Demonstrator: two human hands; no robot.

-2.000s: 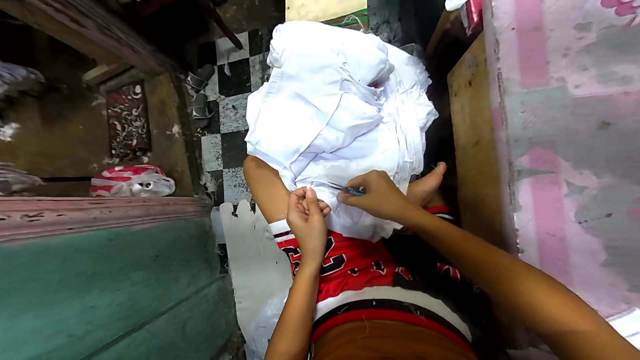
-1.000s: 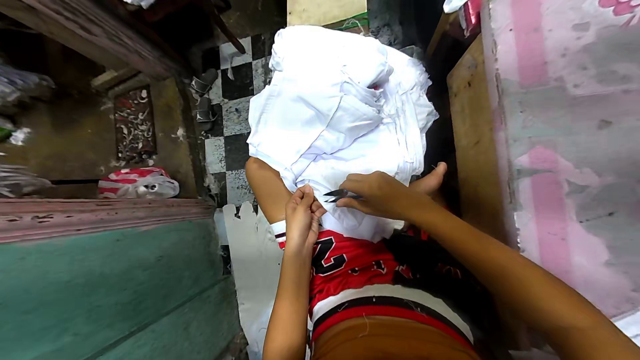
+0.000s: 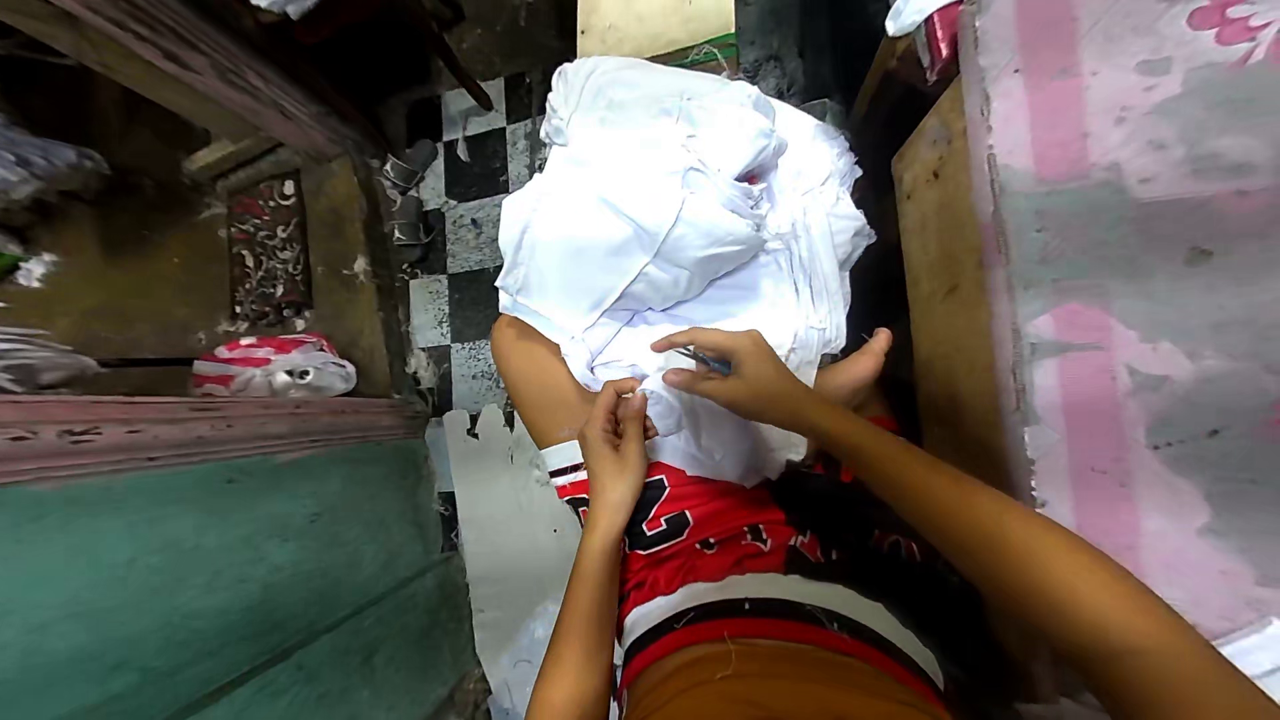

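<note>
A large heap of white fabric (image 3: 640, 220) lies over my lap and bare legs. My left hand (image 3: 618, 430) pinches an edge of this cloth between thumb and fingertips, near the heap's lower side. Just to its right, my right hand (image 3: 740, 375) holds a small tool with a bluish body (image 3: 708, 361), which looks like thread snips; its thin metal tips point left over the fabric. The palm and fingers hide part of the tool. Red shorts (image 3: 690, 530) with black and white trim show beneath the cloth.
At the right stands a table with a worn pink and grey cover (image 3: 1130, 330), beside a wooden panel (image 3: 945, 290). A green wall (image 3: 200, 570) with a pink ledge is on the left. A red-striped plastic bag (image 3: 272, 367) and sandals (image 3: 408, 220) lie at the left, by the checkered floor (image 3: 475, 235).
My right hand has turned a little, and the tool's tips now sit slightly higher above the left hand's fingertips. My left hand stays at the cloth's edge.
</note>
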